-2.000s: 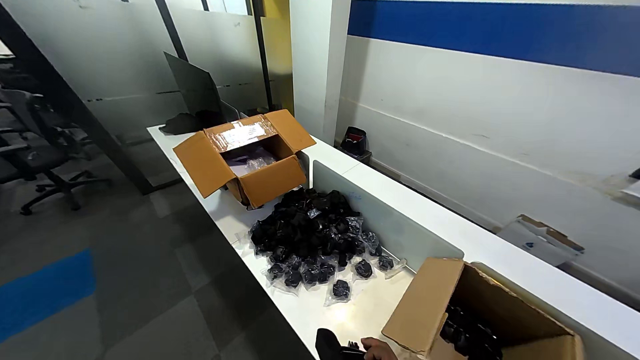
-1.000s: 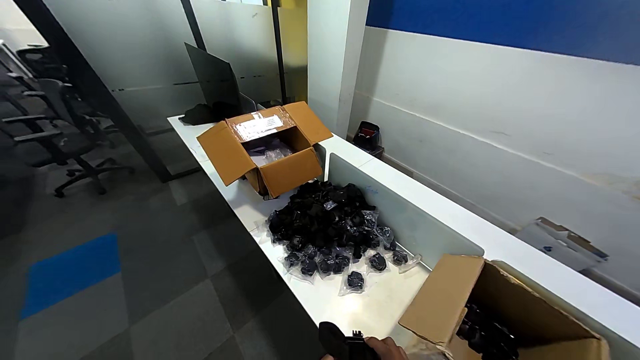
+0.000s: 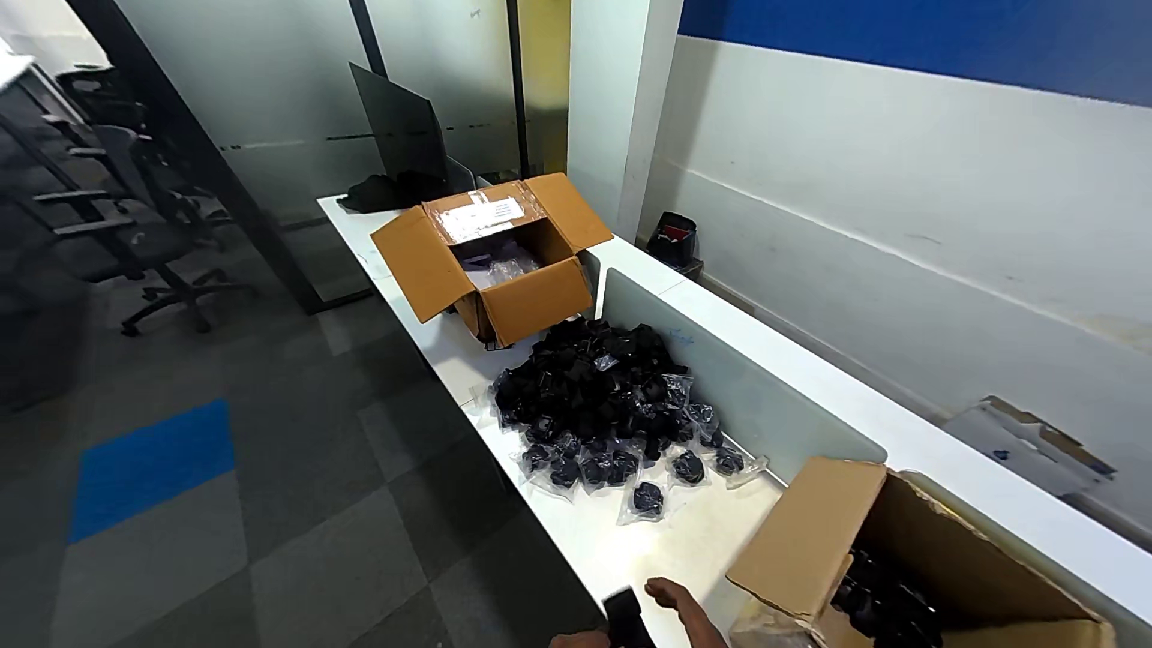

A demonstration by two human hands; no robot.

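Note:
At the bottom edge, my left hand (image 3: pixel 580 640) shows only in part and holds a small black item (image 3: pixel 627 617) whose kind I cannot tell. Just right of that item is my right hand (image 3: pixel 686 612), with nothing visible in it and its palm turned toward the item. Beyond both hands, a large pile of black items (image 3: pixel 589 382) lies on the white desk (image 3: pixel 576 531); several at its near edge are in clear plastic bags. The nearest bagged black item (image 3: pixel 647 499) lies a little apart from the pile.
An open cardboard box (image 3: pixel 810 531) with black items inside stands at the right. Another open cardboard box (image 3: pixel 540 301) holding clear plastic stands behind the pile. A glass divider (image 3: pixel 738 387) runs along the desk. Office chairs (image 3: pixel 171 234) are at the left.
My right hand has come further into view, and its fingers now stand apart from the black item. The view has shifted left.

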